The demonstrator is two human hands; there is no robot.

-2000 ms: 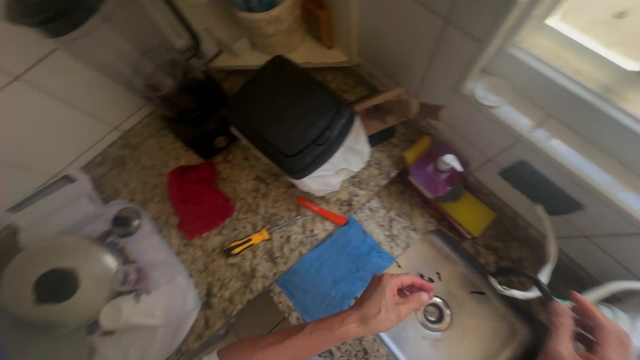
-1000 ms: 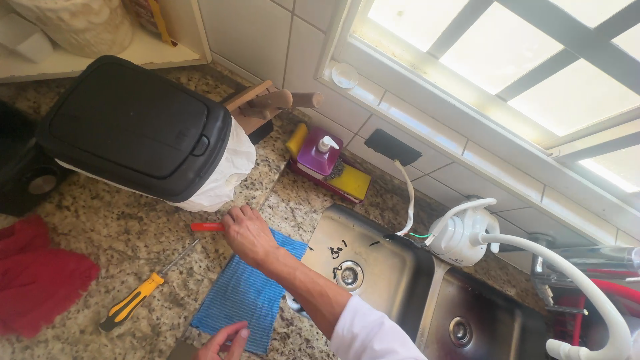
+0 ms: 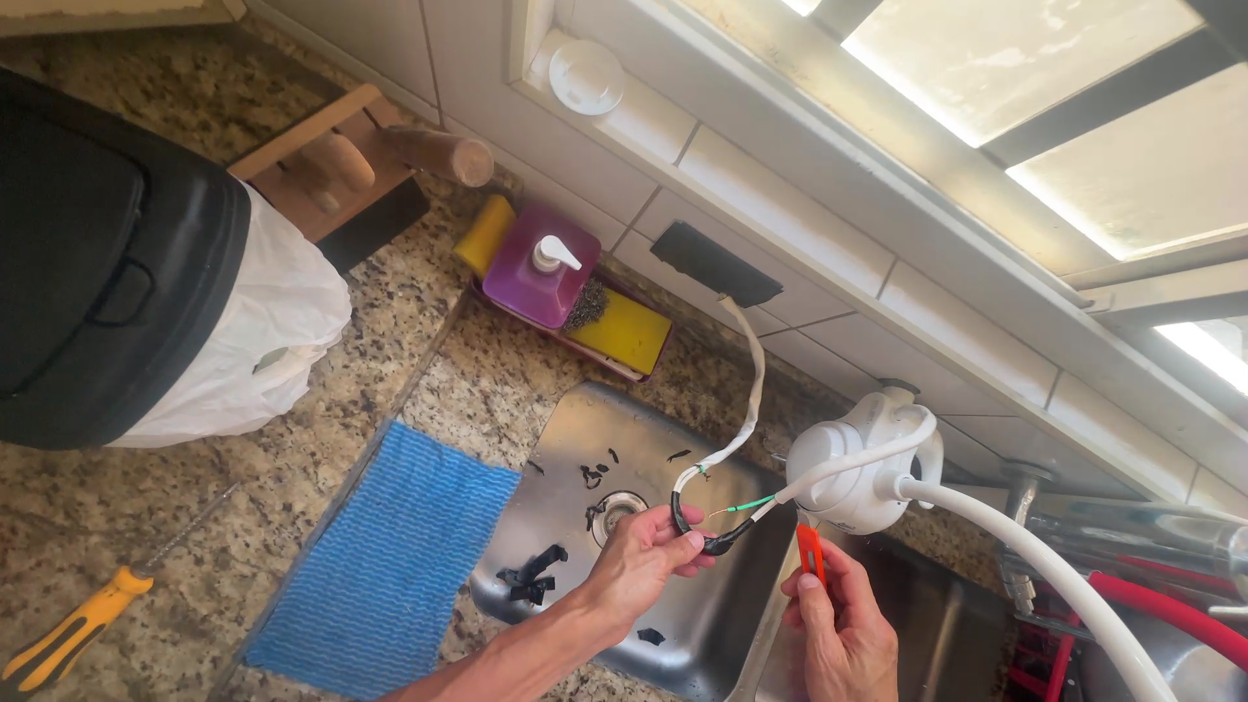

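My left hand pinches a wire wrapped in black electrical tape above the left steel sink basin. My right hand grips an orange utility knife, pointing up beside the white electric faucet. A white cable runs from a black-taped patch on the tiles to the taped part. Between the tape and the faucet, a green wire with a bare copper end sticks out. Black tape scraps lie in the basin.
A blue cloth and a yellow-black screwdriver lie on the granite counter at left. A black-lidded bin with a white bag, a wooden knife block and a purple soap dispenser stand behind. A white hose arches at right.
The orange knife, on the counter two seconds ago and touched by a hand one second ago, is now in my right hand. My left hand has taken hold of the taped wire.
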